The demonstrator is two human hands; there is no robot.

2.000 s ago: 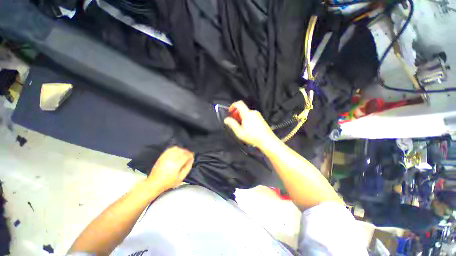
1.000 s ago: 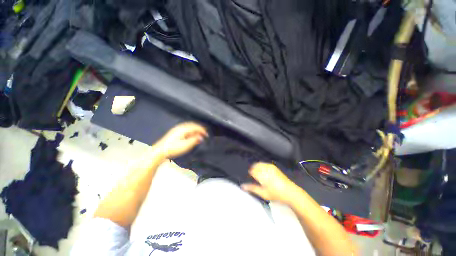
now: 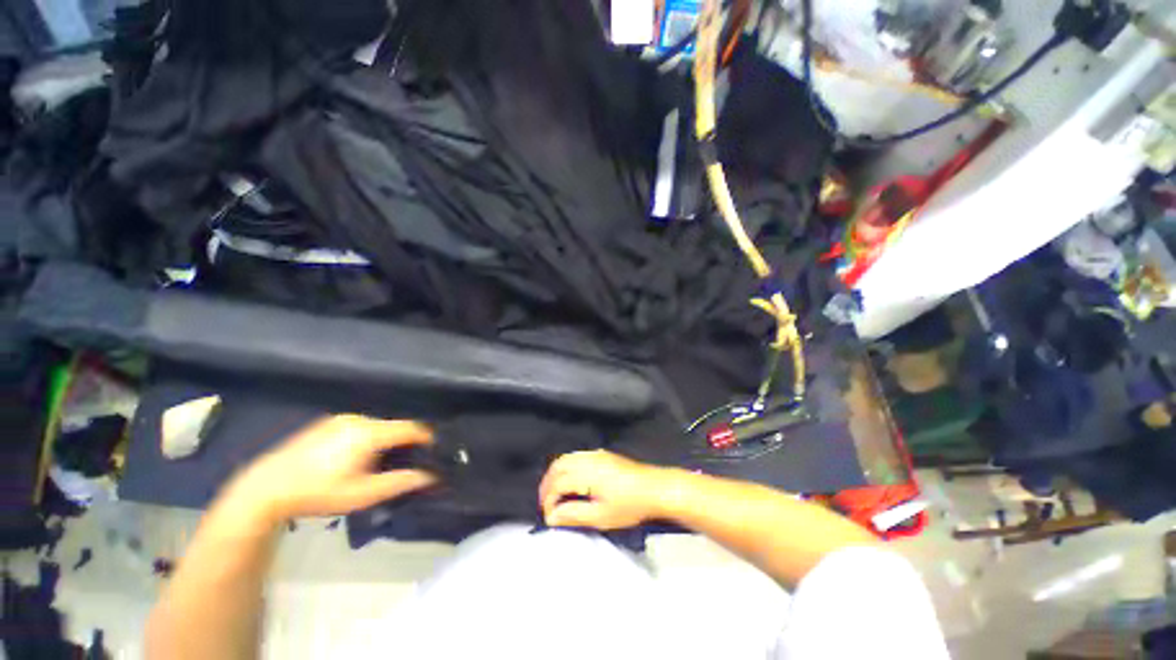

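A black garment [image 3: 497, 451] lies on the dark table pad along the near edge. My left hand [image 3: 342, 467] is over its left part, thumb and fingers apart and slightly blurred; whether it touches the cloth cannot be told. My right hand [image 3: 596, 490] has its fingers curled on the garment's near edge, gripping the cloth. The steam iron [image 3: 738, 436], with a red part, stands on the pad to the right, away from both hands. The long grey padded pressing arm [image 3: 400, 355] lies behind the garment, with no cloth over its right end.
A large black garment pile [image 3: 516, 194] fills the space behind the arm. The tan steam hose [image 3: 733, 213] hangs down to the iron. A cream block [image 3: 190, 427] lies at the pad's left end. A red tray-like edge [image 3: 890, 509] shows below the table's right end.
The iron was in my right hand and now stands at the right. My right hand has moved onto the garment at the near edge. My left hand has opened. The camera view has turned.
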